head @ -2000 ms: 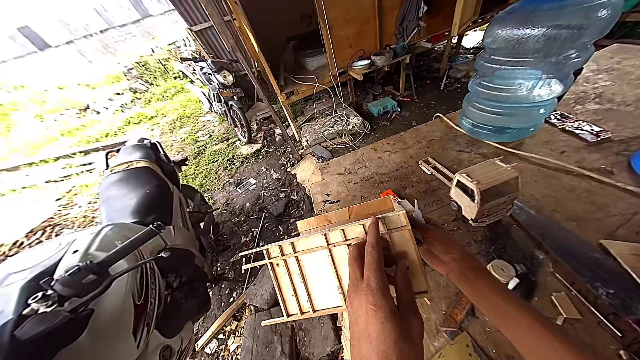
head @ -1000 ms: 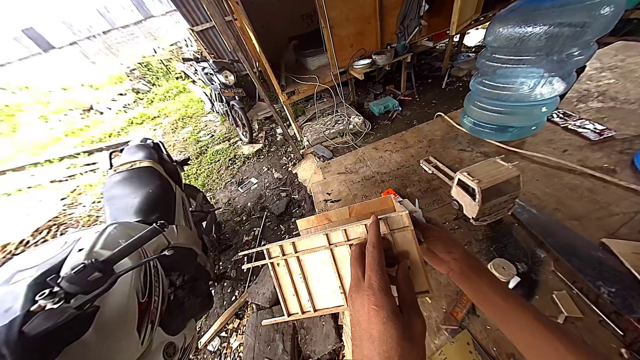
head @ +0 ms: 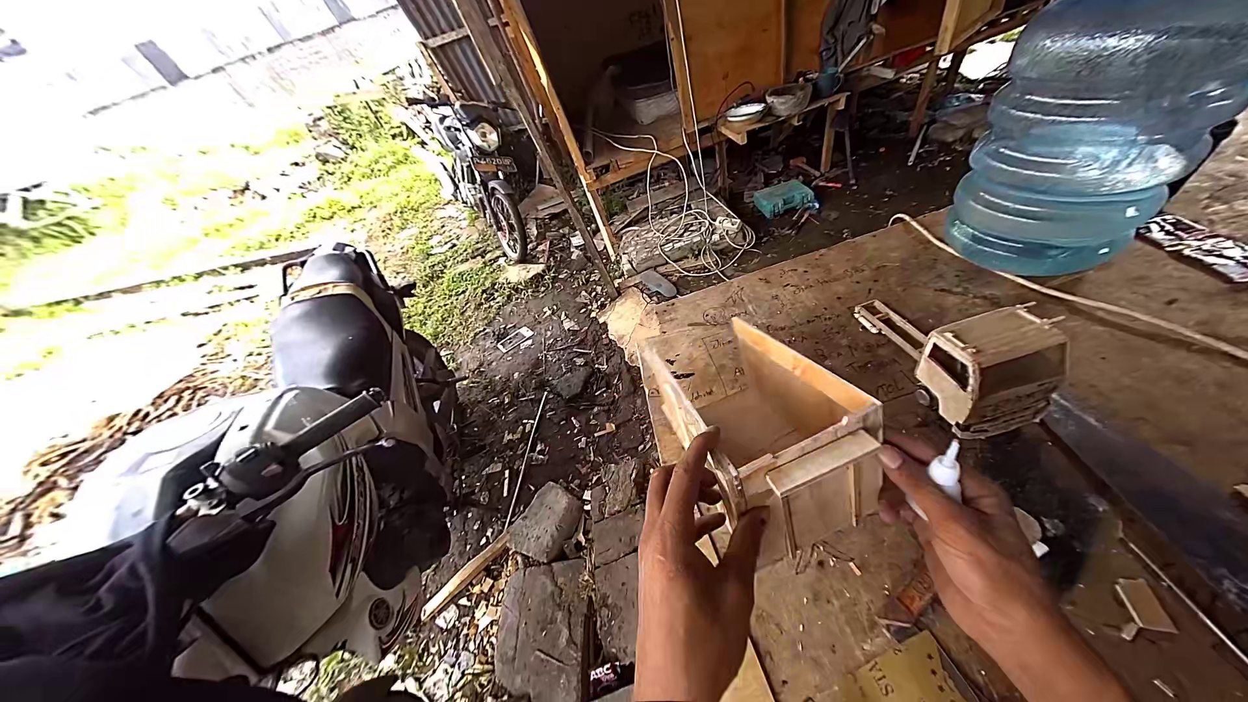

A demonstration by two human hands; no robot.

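A small open-topped wooden box (head: 824, 478), made of thin boards with narrow strips on its end, is held tilted above the plywood work surface. My left hand (head: 694, 570) grips its near left side between thumb and fingers. At the box's right corner, my right hand (head: 965, 526) holds a small white glue bottle (head: 945, 470), nozzle up, while its thumb and fingertips are against the box. Beyond that hand stands a wooden model truck cab (head: 994, 366) with a bare chassis frame (head: 889, 327) reaching left.
A large blue water jug (head: 1072, 146) stands at the back right near a pale cable (head: 1102, 297). Wood scraps (head: 1146, 604) and a marked yellowish board (head: 902, 673) lie at the lower right. A parked motorcycle (head: 292, 458) is left of the plywood table (head: 809, 292), across rubble-strewn ground.
The box has been turned, so its open inside and strip-trimmed end now show rather than its ribbed side. My hands have moved to opposite sides of it, and the white bottle shows more fully.
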